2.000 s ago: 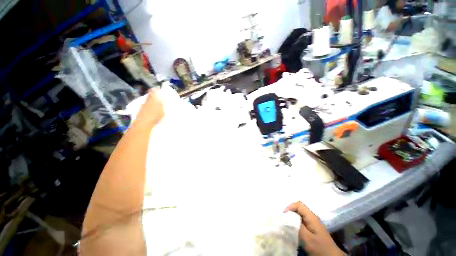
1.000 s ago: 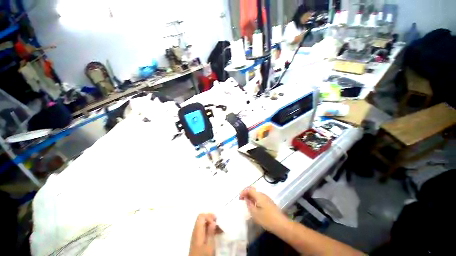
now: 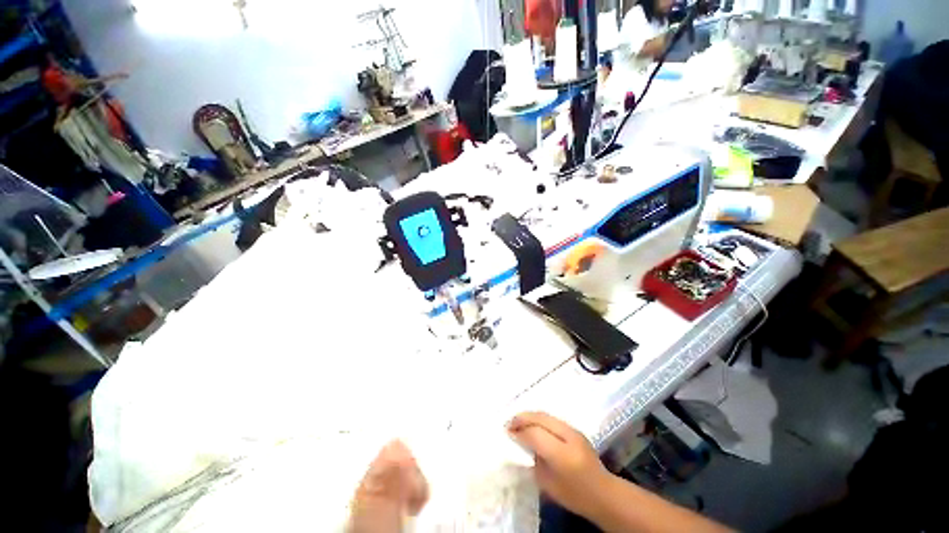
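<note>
A large heap of thin white fabric point(image 3: 260, 344) covers the left and middle of the table and hangs over its near edge. My left hand point(image 3: 390, 487) is at the bottom middle on the fabric, slightly blurred, its fingers curled on the cloth. My right hand point(image 3: 557, 453) is to its right near the table's front edge, thumb and fingertips pinching the fabric. Bright glare hides the fold between the hands. The white sewing machine point(image 3: 650, 224) stands beyond, its needle area point(image 3: 473, 325) beside the fabric and away from both hands.
A black phone holder point(image 3: 425, 239) with a blue centre sits above the needle. A flat black device point(image 3: 585, 325) with a cable lies on the bed. A red tray point(image 3: 687, 283) of metal parts is at right. Thread cones point(image 3: 565, 50) stand behind; a person is at the far back.
The left hand, earlier raised far left holding up fabric, came down to the bottom middle. The right hand moved from the fabric's lower edge to pinch it higher. The view turned right.
</note>
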